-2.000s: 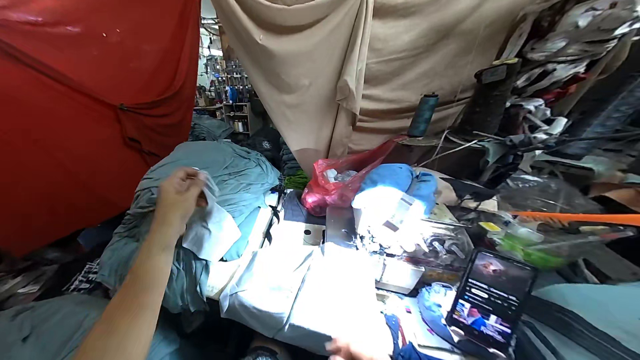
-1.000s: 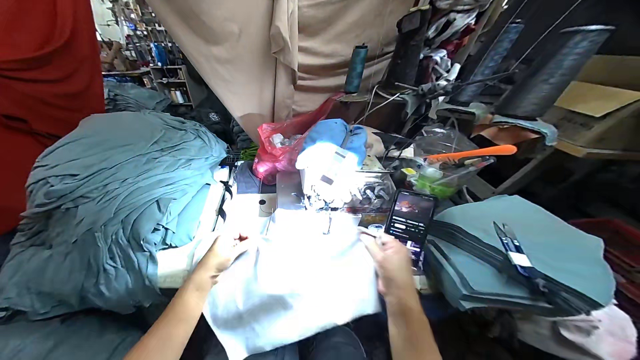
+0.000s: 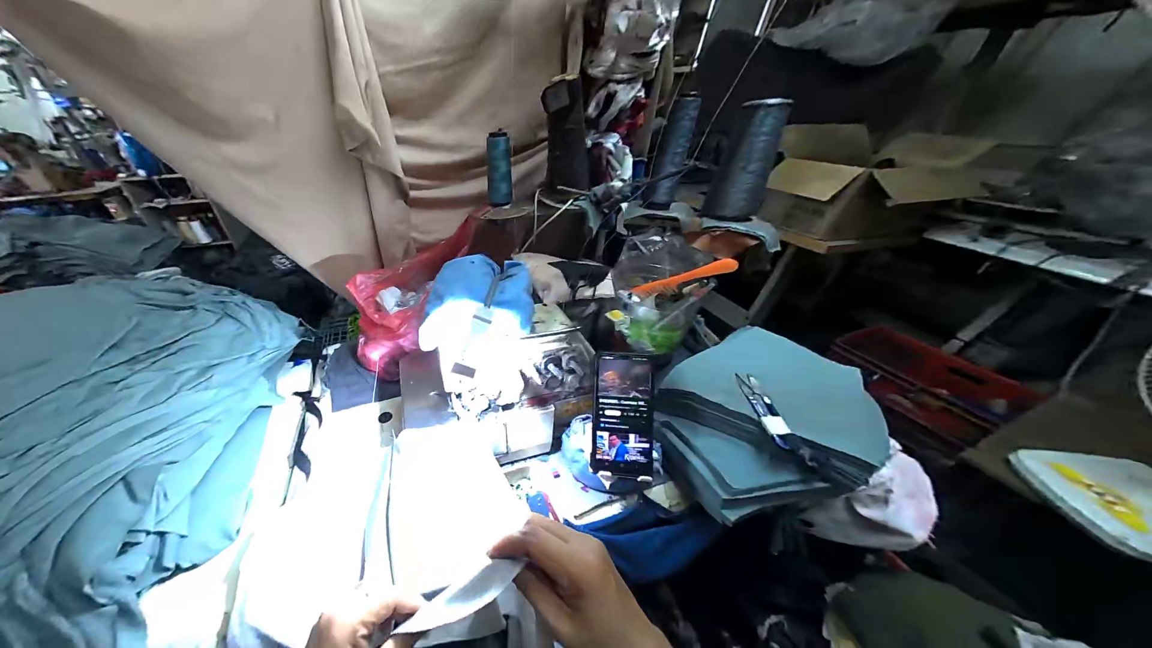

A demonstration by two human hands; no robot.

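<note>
A pale piece of cloth (image 3: pixel 450 513), washed out by bright lamp light, lies on the sewing machine bed just ahead of me. My right hand (image 3: pixel 567 576) pinches its near edge between thumb and fingers. At the lower frame edge, my left hand (image 3: pixel 364 621) holds the same folded edge, partly cut off by the view. Beyond the cloth stands the glaring sewing machine head (image 3: pixel 477 360), with a blue cloth (image 3: pixel 486 283) draped over its top. A heap of grey-green fabric (image 3: pixel 117 405) fills the left side.
A smartphone (image 3: pixel 623 414) stands upright right of the machine. Thread snips (image 3: pixel 765 414) lie on stacked grey-green panels (image 3: pixel 783 378). Behind are a red plastic bag (image 3: pixel 387 315), a clear container with an orange handle (image 3: pixel 686 277), large thread cones (image 3: pixel 747 157) and an open cardboard box (image 3: pixel 837 189).
My left hand was over the fabric heap two seconds ago; now both hands hold the cloth's near edge. One second ago they were wider apart on it. The view has swung right.
</note>
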